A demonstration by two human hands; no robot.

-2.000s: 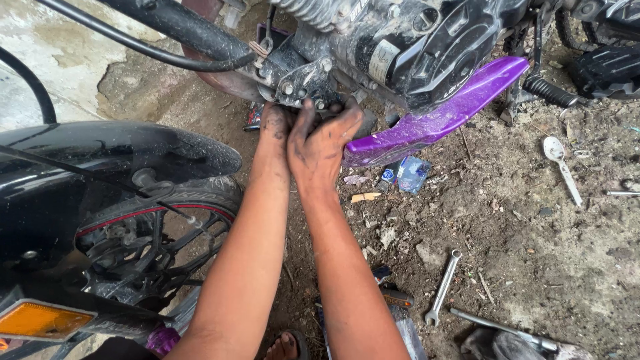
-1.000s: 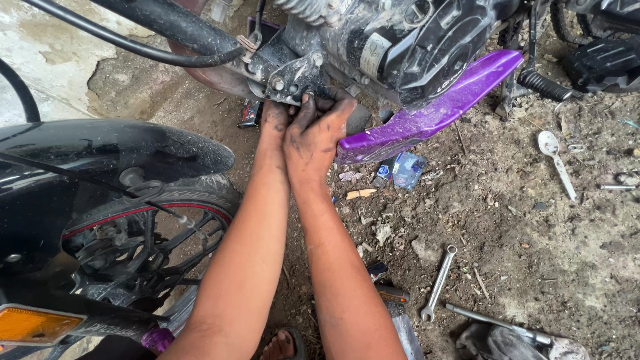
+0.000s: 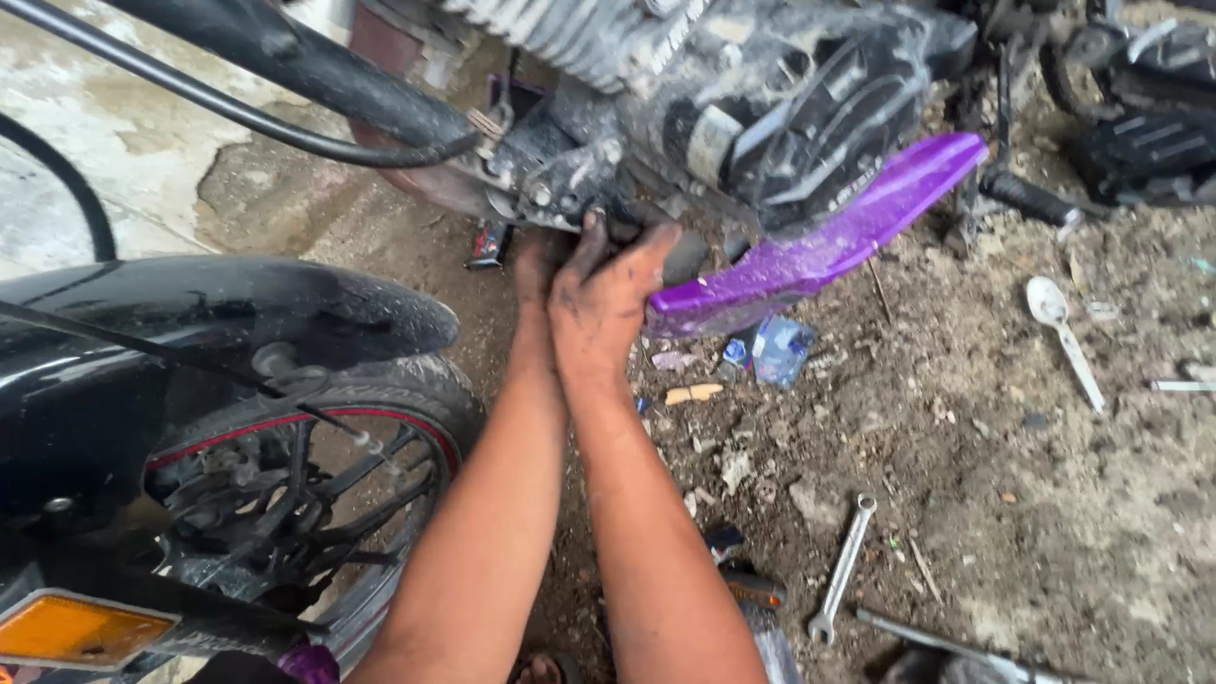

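Note:
My right hand [image 3: 608,290], blackened with grease, reaches up to the metal mounting bracket [image 3: 560,185] under the motorcycle engine [image 3: 779,114]. Its fingers are bent against the underside of the bracket, and what they hold cannot be made out. Close beside it on the left, my left hand [image 3: 539,261] is mostly hidden behind the bracket and the right hand. A purple plastic belly fairing [image 3: 817,242] runs from beside my right hand to the upper right, below the dusty engine. A black frame tube [image 3: 313,71] slopes down to the bracket.
A front wheel with a red rim stripe [image 3: 408,418] and black fender [image 3: 237,294] stand at left. On the dirt lie a combination wrench [image 3: 843,570], a metal bar tool [image 3: 950,646], a white plastic spoon [image 3: 1069,337] and a crumpled blue wrapper [image 3: 782,350]. A footpeg [image 3: 1031,198] sticks out at upper right.
Both hands stay at the bracket. Across the frames the fingers of my right hand have shifted slightly; nothing else has plainly changed.

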